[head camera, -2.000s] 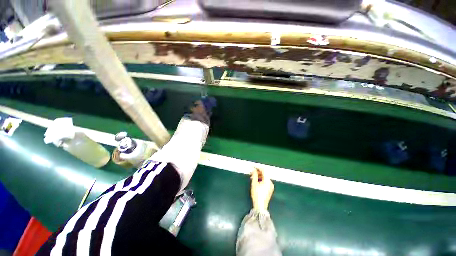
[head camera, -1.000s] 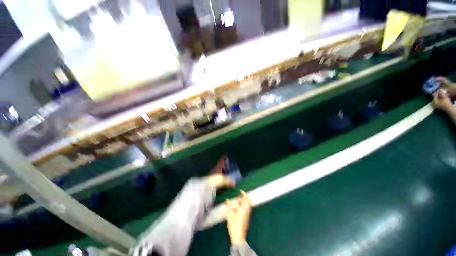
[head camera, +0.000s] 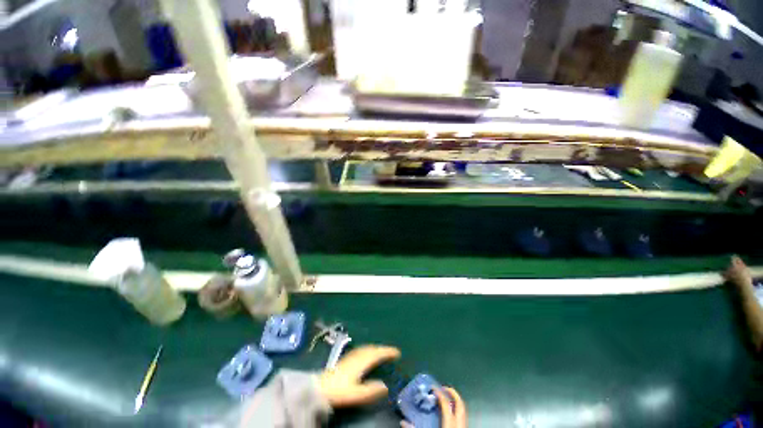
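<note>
A blue-grey square moulded part (head camera: 421, 401) with a raised round centre lies low on the green bench. My right hand (head camera: 453, 410), cut off by the bottom edge, grips its right side. My left hand (head camera: 360, 378) is beside it to the left, fingers spread and empty. Two more such parts lie left of my left hand, one nearer the bottles (head camera: 283, 332) and one lower (head camera: 244, 370), raised centres up. A slim silver-grey hand tool (head camera: 336, 344) lies just above my left hand.
A spray bottle (head camera: 149, 291) under white cloth, brown tub (head camera: 219, 295) and pump bottle (head camera: 261, 288) stand by the slanted post (head camera: 251, 175). A thin yellow pen or knife (head camera: 149, 379) lies left. The belt (head camera: 418, 230) carries dark parts. Another person's hand (head camera: 738, 272) is far right.
My left hand has come back from over the belt, where it held a dark part, to the bench and is now empty. My right hand has moved down and now holds a part.
</note>
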